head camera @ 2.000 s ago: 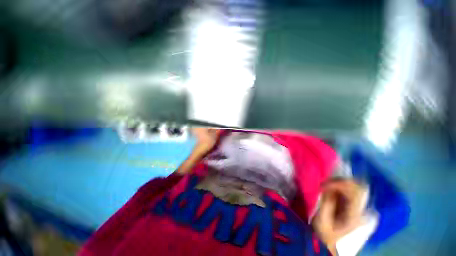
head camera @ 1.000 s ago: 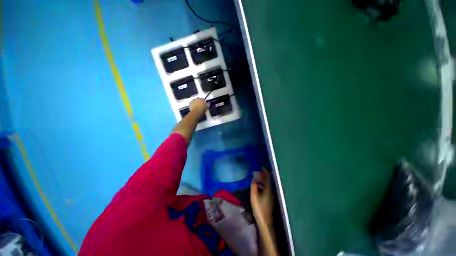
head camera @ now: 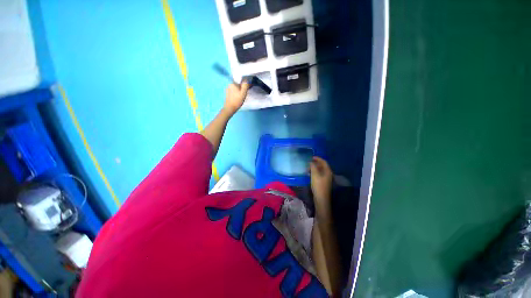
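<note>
My left hand [head camera: 236, 98] holds a black electronic unit [head camera: 258, 85], tilted on edge, at the nearest left pocket of a white foam tray [head camera: 266, 30]. That pocket shows bare white around the unit. Other black units with small white labels and black cables lie flat in the tray's other pockets, such as the one [head camera: 293, 79] beside it. A blurred dark strip sticks out left of my fingers. My right hand [head camera: 321, 173] is near the bench edge, above a blue stool, fingers curled; whether it holds anything cannot be told.
The blue stool [head camera: 265, 166] stands between my body and the tray. The green bench [head camera: 448, 116] with its pale edge runs along the right, dark plastic at its lower right corner. Blue shelving [head camera: 41, 151] with a white device [head camera: 46, 205] stands at left. Yellow lines mark the floor.
The view has shifted, with the tray now higher and further right. The near-left unit, flat in its pocket under my left hand before, is now tilted up in that hand.
</note>
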